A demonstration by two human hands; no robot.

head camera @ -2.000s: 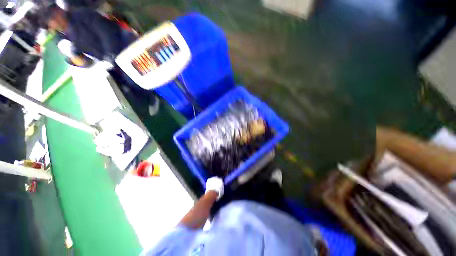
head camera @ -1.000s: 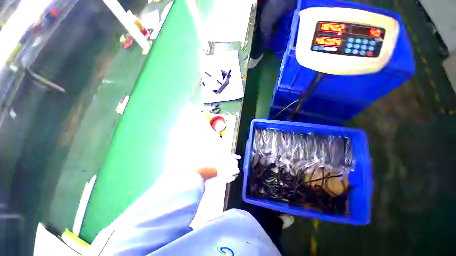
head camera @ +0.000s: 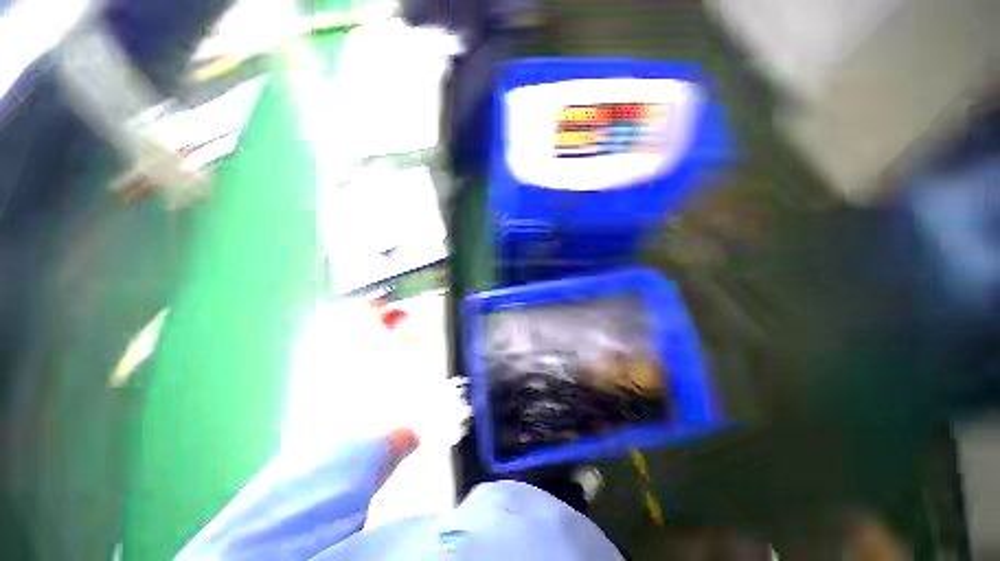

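Observation:
The frame is blurred. My left hand point(head camera: 434, 414), in a white glove, is at the right edge of the glaring white bench surface point(head camera: 351, 367). The glove blends into the glare, so its fingers and anything in them cannot be made out. A blue tote point(head camera: 693, 367) stands right of the bench, with clear-wrapped pieces at its back and black cables point(head camera: 543, 408) in front. My right hand is not in view.
The counting scale's white head point(head camera: 526, 129) stands behind the tote, before more blue totes point(head camera: 696, 181). A red tape roll point(head camera: 393, 316) and white sheet point(head camera: 384, 219) lie on the bench. Green belt point(head camera: 208, 384) runs left. Pale blurred shapes are upper right.
The view has swung back and forth. My left hand was at the tote's near rim two seconds ago, then at the bench edge, where it remains. The scrap carton has left view.

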